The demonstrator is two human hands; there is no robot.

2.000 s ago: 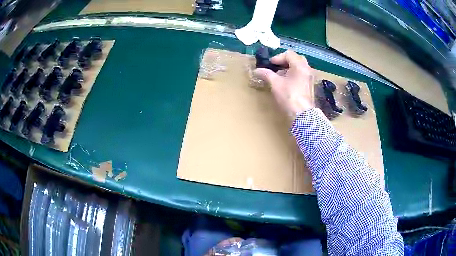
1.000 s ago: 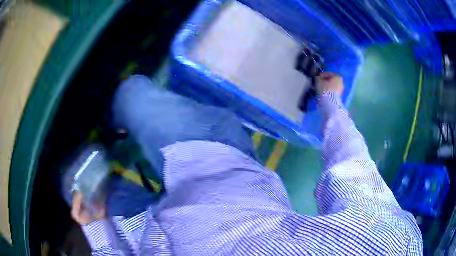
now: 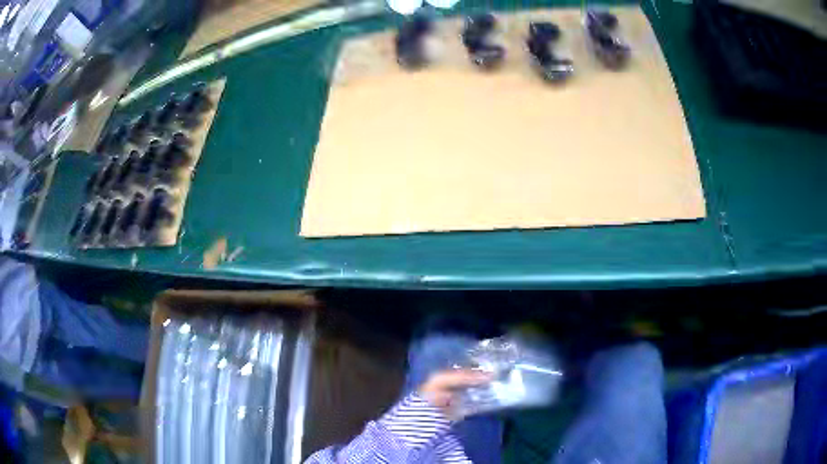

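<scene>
My left hand (image 3: 446, 390) holds a blurred stack of clear blister shells (image 3: 512, 379) above my lap, below the bench edge. My right hand is not in view. On the bench, a cardboard sheet (image 3: 499, 154) bears several black moulded parts (image 3: 549, 53) in one row along its far edge. Clear plastic glints around some of them. A faint clear shape lies at the sheet's far left corner; I cannot tell it clearly.
A second cardboard sheet (image 3: 192, 181) at left is crowded with black parts in rows. An open brown carton (image 3: 238, 299) of blister stacks stands below the bench. A blue crate (image 3: 709, 421) with a pale liner (image 3: 757, 426) is at lower right. A dark ribbed object (image 3: 762, 68) lies far right.
The view has swung from the blue crate back to the bench. My right hand, earlier in the crate at black parts, has left the view. The row holds more parts than two seconds ago.
</scene>
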